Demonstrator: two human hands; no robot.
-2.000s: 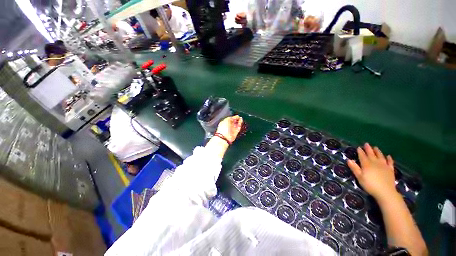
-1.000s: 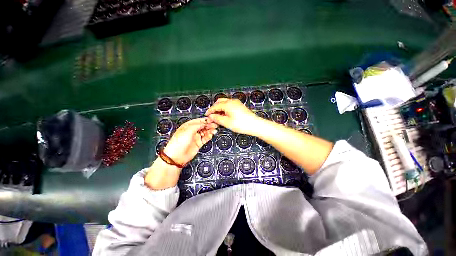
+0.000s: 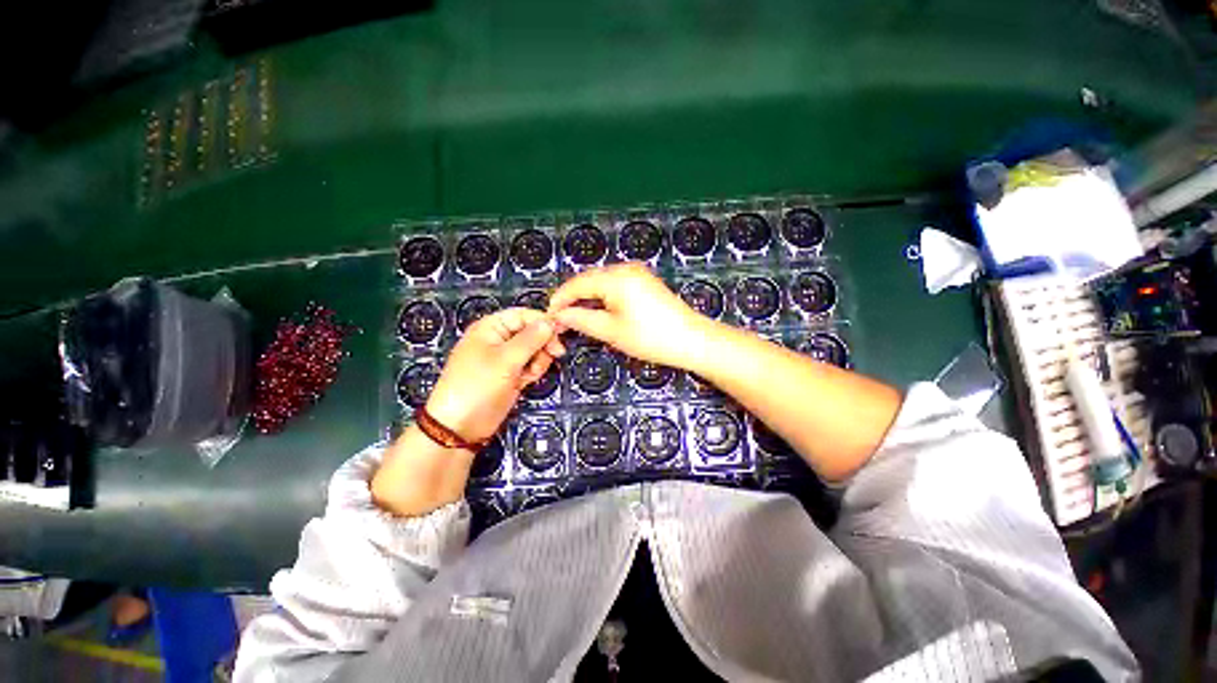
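A clear blister tray [image 3: 838,256] holds rows of round black units [image 3: 642,240] in front of me. My left hand [image 3: 491,374] and my right hand [image 3: 634,315] meet above the tray's middle-left part, with their fingertips pinched together. Something tiny seems to be between the left fingertips, likely a small red component, but it is too small to make out. I cannot tell whether my right fingers grip anything. A loose pile of small red components [image 3: 299,370] lies left of the tray. My hands and forearms hide several units.
A plastic-wrapped grey-black container [image 3: 167,363] stands left of the red pile. Strips of small yellow parts [image 3: 207,127] lie at the back left. At right are a white ribbed rack [image 3: 1045,400] with a translucent syringe [image 3: 1096,414] on it, a crumpled white wipe [image 3: 948,260] and white paper [image 3: 1061,227].
My left hand has left the red pile and come over the tray. My right hand has moved from the tray's right side to meet it. The view has turned down over the tray.
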